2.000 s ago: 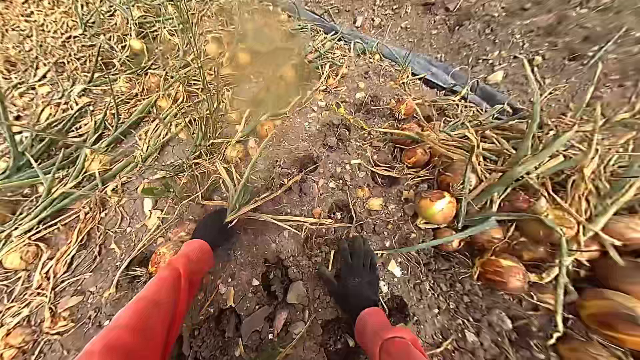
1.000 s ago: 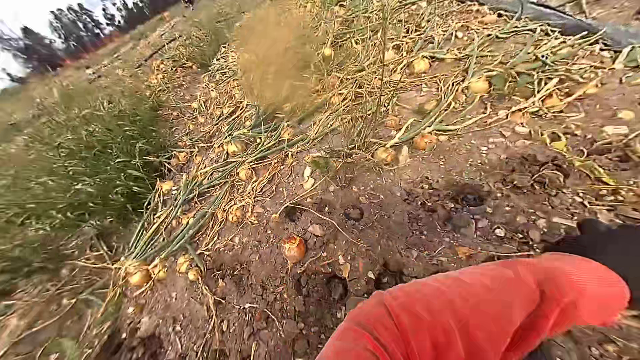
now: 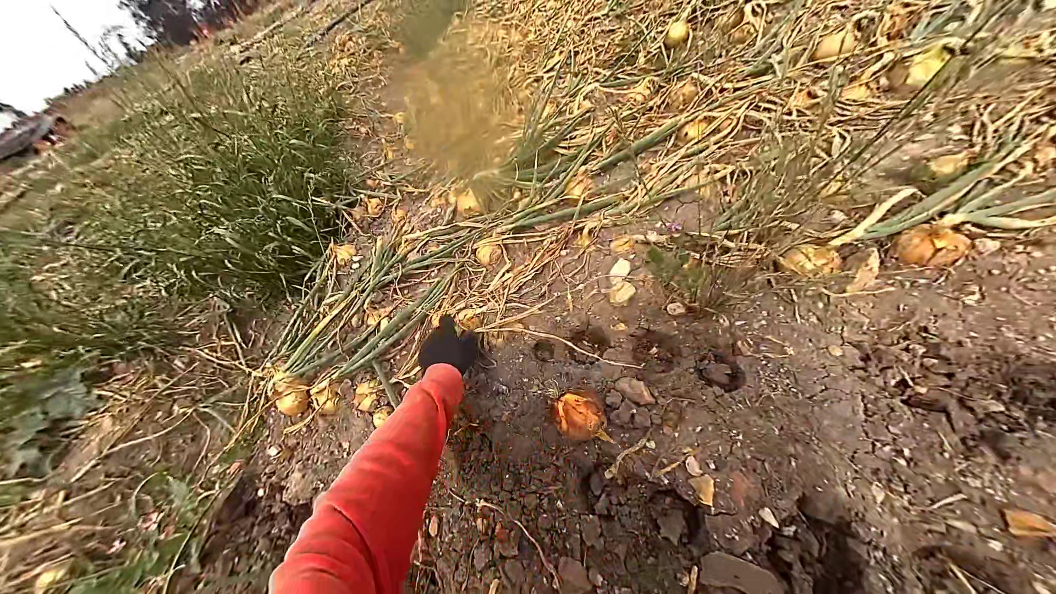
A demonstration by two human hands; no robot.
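Note:
My left hand (image 3: 450, 346), in a black glove and a red sleeve, reaches down to the edge of a row of onions with green and dry tops. Its fingers are among dry onion leaves, and whether they grip anything is hidden. Beside it lie green onion tops (image 3: 396, 330). A lone orange-skinned onion (image 3: 579, 415) sits on the bare soil to the right of the hand. Several small onions (image 3: 290, 396) lie to its left at the ends of the green leaves. My right hand is out of view.
Tall green grass (image 3: 239, 181) stands at the left. More onions (image 3: 932, 246) with fallen tops lie at the upper right. The cracked soil has holes, stones (image 3: 635, 390) and clods. A blurred tan seed head (image 3: 454, 107) hangs near the top.
The view has swung left from the onion pile seen two seconds ago. My left hand has come to the leaves left of the lone onion. My right hand, seen two seconds ago, is out of view.

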